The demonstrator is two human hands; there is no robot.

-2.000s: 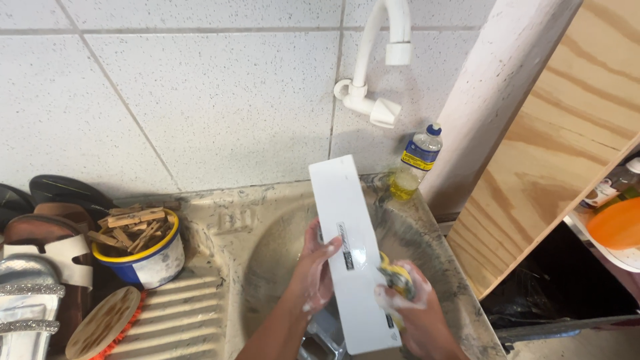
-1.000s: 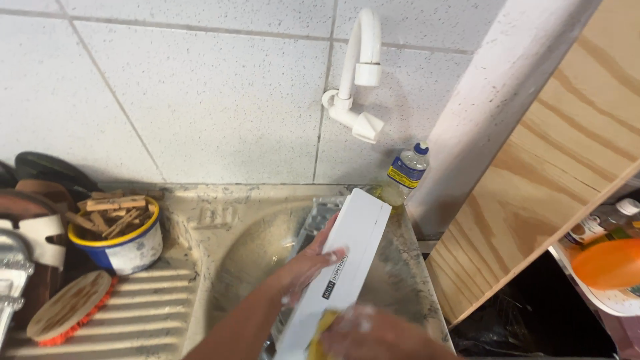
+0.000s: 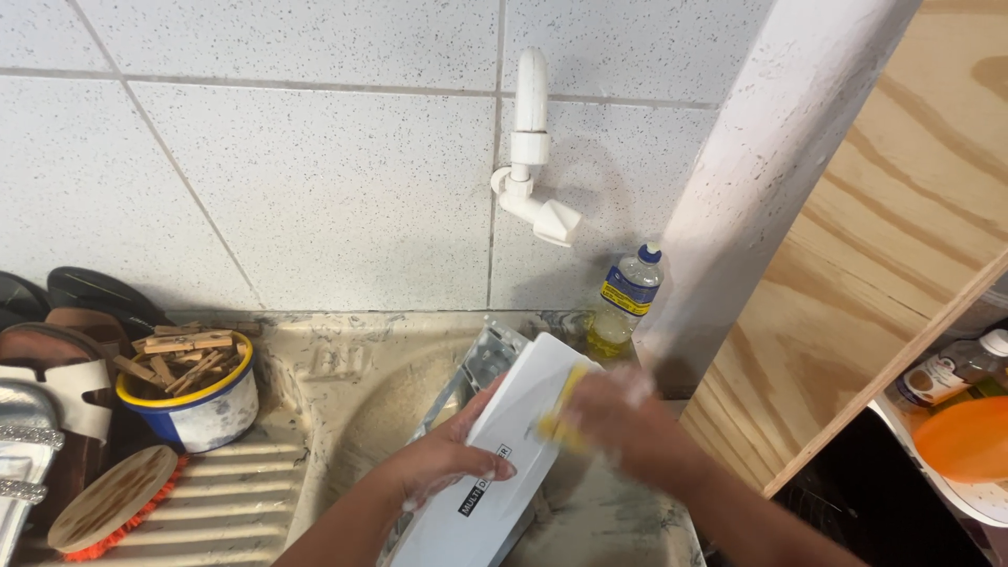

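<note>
My left hand [image 3: 453, 465] grips the left edge of a long white panel [image 3: 516, 441] that bears printed writing, its thumb on the face. Pressed to the upper part of that face is a yellow sponge [image 3: 565, 413], held in my soapy right hand [image 3: 622, 421], which is blurred. The panel is tilted over the sink basin [image 3: 378, 394]. Behind it a grey metal frame [image 3: 492, 354] rests in the basin, partly hidden. A bottle of yellow dish soap [image 3: 628, 295] stands at the back right corner, below a white faucet [image 3: 529, 150].
On the left are a bucket of wooden clothespins [image 3: 193, 417], a scrub brush with orange bristles [image 3: 118, 500] on the ribbed drainboard [image 3: 244, 504], and several sandals [image 3: 67, 378]. A plywood panel [image 3: 858, 236] stands at right, beside an orange object [image 3: 965, 437] and bottles.
The sponge and my right hand have moved up the panel from its lower part. Two seconds ago the panel leaned the other way, its top toward the left.
</note>
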